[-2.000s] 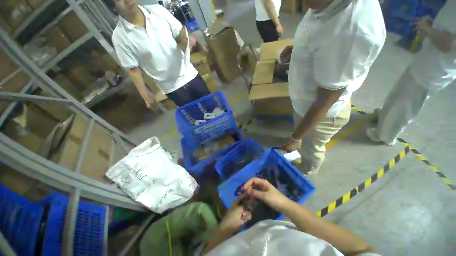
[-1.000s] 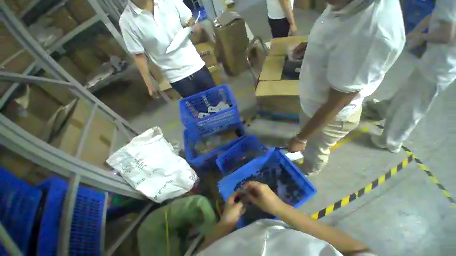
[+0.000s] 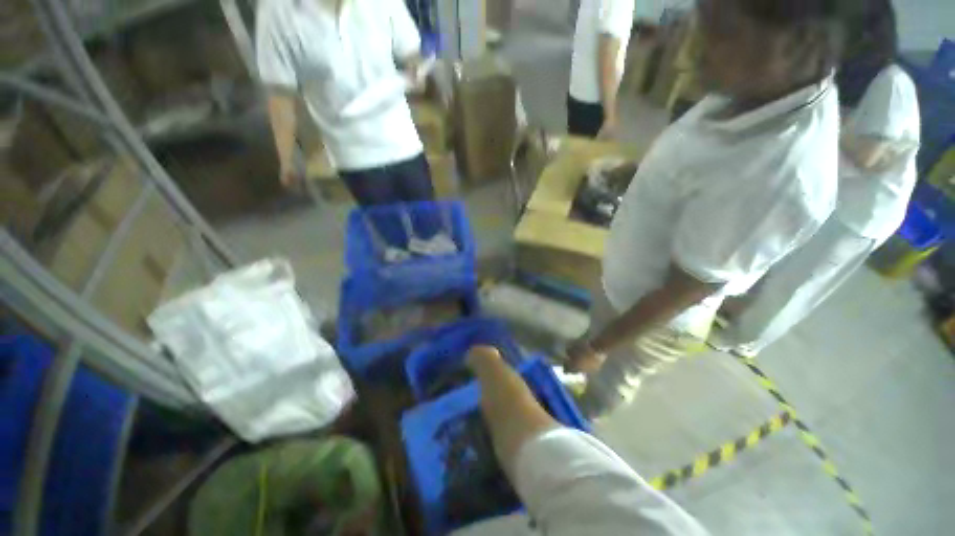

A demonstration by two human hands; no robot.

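A blue tote (image 3: pixel 419 434) stands nearest my body and holds a heap of small black parts (image 3: pixel 466 461). A smaller blue tote (image 3: pixel 424 366) stands behind it, with dark contents. My right arm reaches across the near tote. My right hand (image 3: pixel 484 361) is at the smaller tote, small and blurred; its fingers are hidden and I cannot tell what it holds. My left hand is not in view.
Blue mesh crates (image 3: pixel 408 272) with pale parts are stacked behind. A white woven sack (image 3: pixel 251 351) and a green sack (image 3: pixel 288 487) lie left, by grey racking. A person in white (image 3: pixel 723 188) stands close at right, near an open carton (image 3: pixel 560 230). More people stand behind.
My right hand has moved forward from above the near tote to the smaller tote. My left hand has left the picture. The view has shifted and blurred.
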